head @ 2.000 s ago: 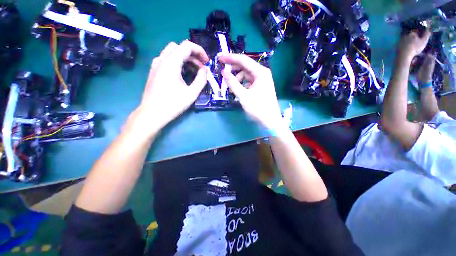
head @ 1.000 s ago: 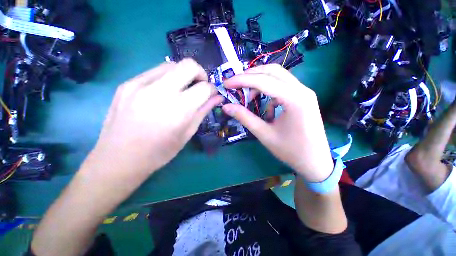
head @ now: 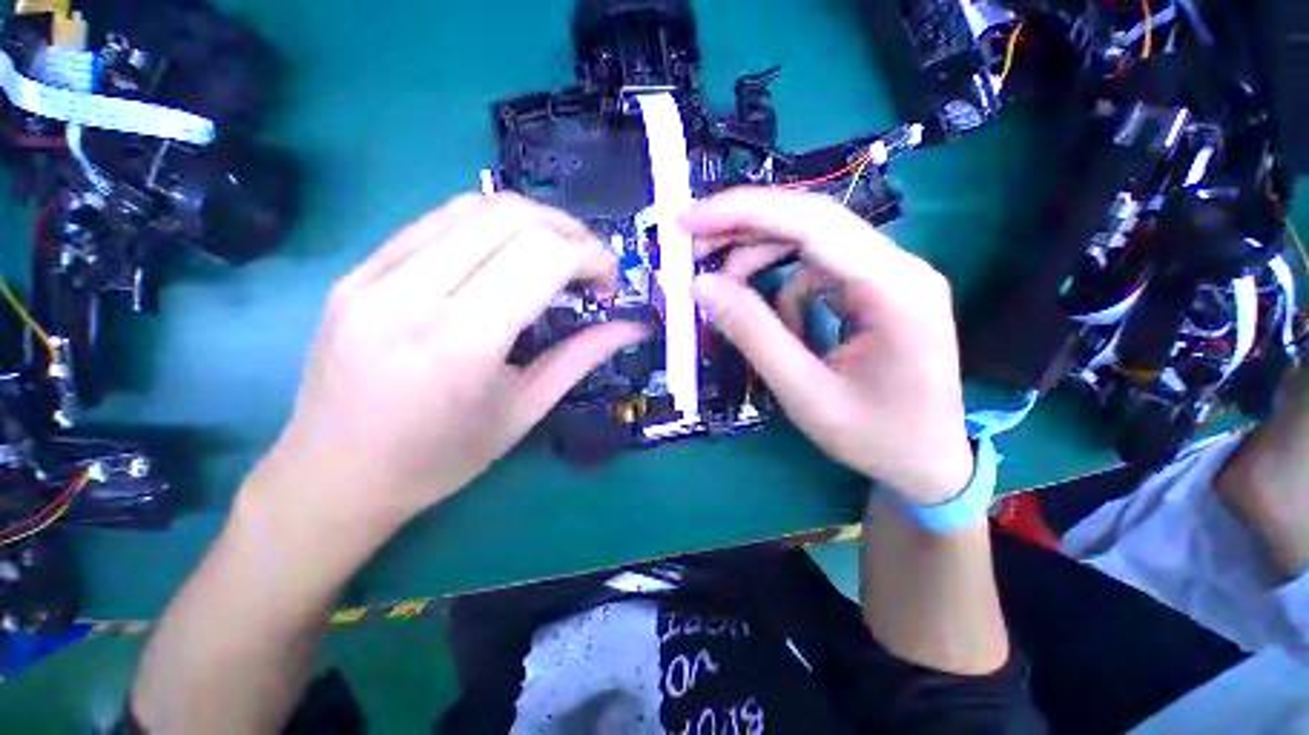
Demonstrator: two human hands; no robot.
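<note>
A black housing assembly (head: 574,155) lies on the green bench in front of me, its round black end part (head: 635,40) pointing away. A white flat ribbon cable (head: 672,244) runs nearly straight down its middle to the near end. My left hand (head: 460,338) is over the left side of the shell, fingers apart beside a small blue spot. My right hand (head: 847,338) is at the ribbon's right edge, thumb and index finger apart. Whether its fingertips touch the ribbon is unclear. Red and yellow lead wires (head: 847,172) stick out to the right.
Similar black units with white ribbons lie at the left (head: 108,158) and are piled at the right (head: 1148,216). A light-blue wrist strap (head: 955,495) is on my right wrist. Another person's arm and light sleeve (head: 1192,531) are at the lower right. The bench edge (head: 474,586) runs below my hands.
The white ribbon, partly covered and bent near my fingertips before, now lies long and straight down the unit. My fingers have spread apart, and my right hand has shifted slightly right.
</note>
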